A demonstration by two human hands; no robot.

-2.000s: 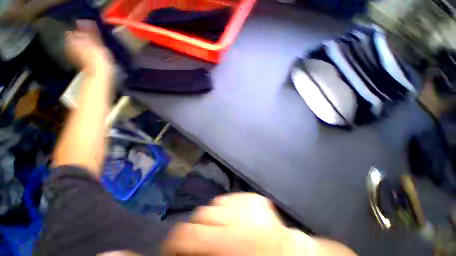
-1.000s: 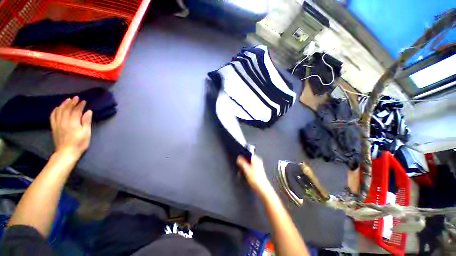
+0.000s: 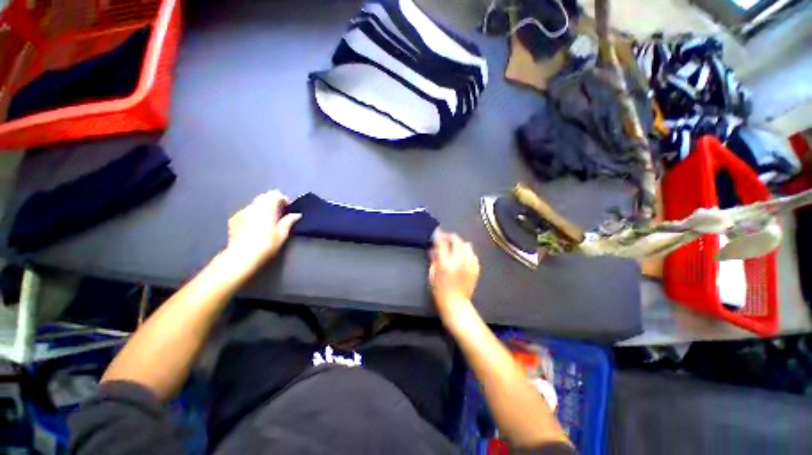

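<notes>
A narrow navy collar piece (image 3: 361, 222) with a thin pale upper edge lies on the grey padded ironing table (image 3: 240, 115) near its front edge. My left hand (image 3: 260, 227) grips its left end. My right hand (image 3: 452, 265) grips its right end. The steam iron (image 3: 521, 229), with a silver edge and tan handle, rests just right of my right hand. The unpressed pieces (image 3: 405, 80) lie fanned beyond the collar piece, showing white and navy stripes. The pressed stack (image 3: 89, 197) lies dark at the left.
A red plastic basket (image 3: 147, 107) holding dark fabric is at upper left. A second red basket (image 3: 764, 289) is at right. Dark crumpled cloth (image 3: 574, 133) lies beyond the iron. The cloth-wrapped hose (image 3: 681, 233) crosses the right side. A blue basket (image 3: 583, 378) sits below the table edge.
My left hand has left the pressed stack and now holds the collar piece. My right hand has drawn the piece away from the fanned pile to the table's front. The view has shifted.
</notes>
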